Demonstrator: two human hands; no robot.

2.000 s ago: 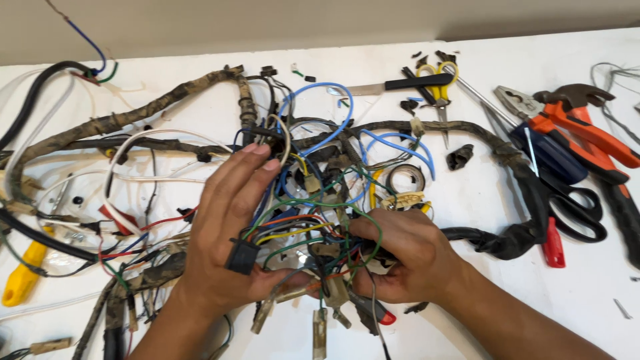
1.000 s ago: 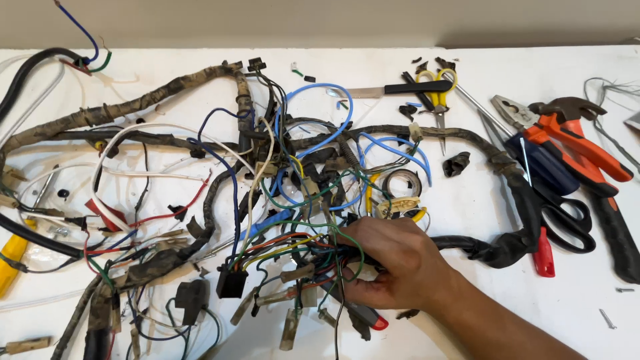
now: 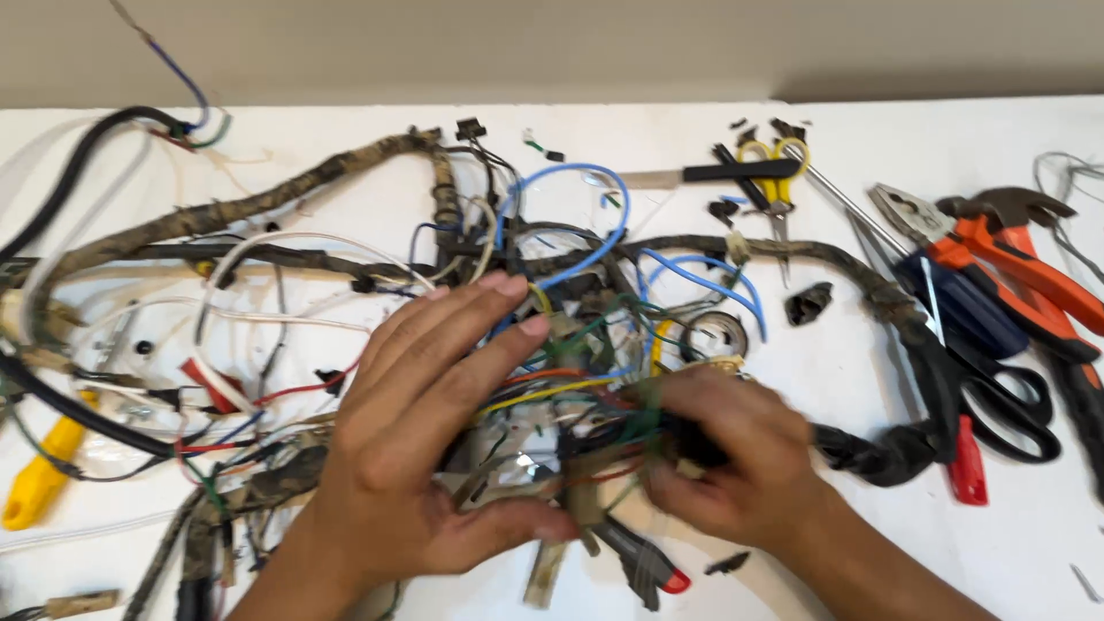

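A tangled wiring harness point(image 3: 341, 164), wrapped in worn dark tape, spreads over a white tabletop. My right hand point(image 3: 733, 457) is closed around a bundle of its thin wires near the middle, blurred by motion. Over the left side of the same bundle lies my left hand point(image 3: 440, 431), fingers spread and thumb apart, near a yellow wire point(image 3: 552, 392); its palm side is hidden. Pale plastic connectors point(image 3: 545, 573) hang below the hands. Beneath them lies a tool with a black and red handle point(image 3: 642, 556), partly covered. A blue wire point(image 3: 628, 203) loops above.
At the right lie combination pliers point(image 3: 1026, 267), a claw hammer point(image 3: 1018, 207), black-handled scissors point(image 3: 1018, 414) and a red handle point(image 3: 968, 466). A knife point(image 3: 733, 171) and yellow-handled scissors point(image 3: 776, 172) lie at the back. A yellow handle point(image 3: 52, 461) is at the left.
My left hand, on the wires two seconds ago and out of view one second ago, is back over the bundle. My right hand stays at the wires near the middle.
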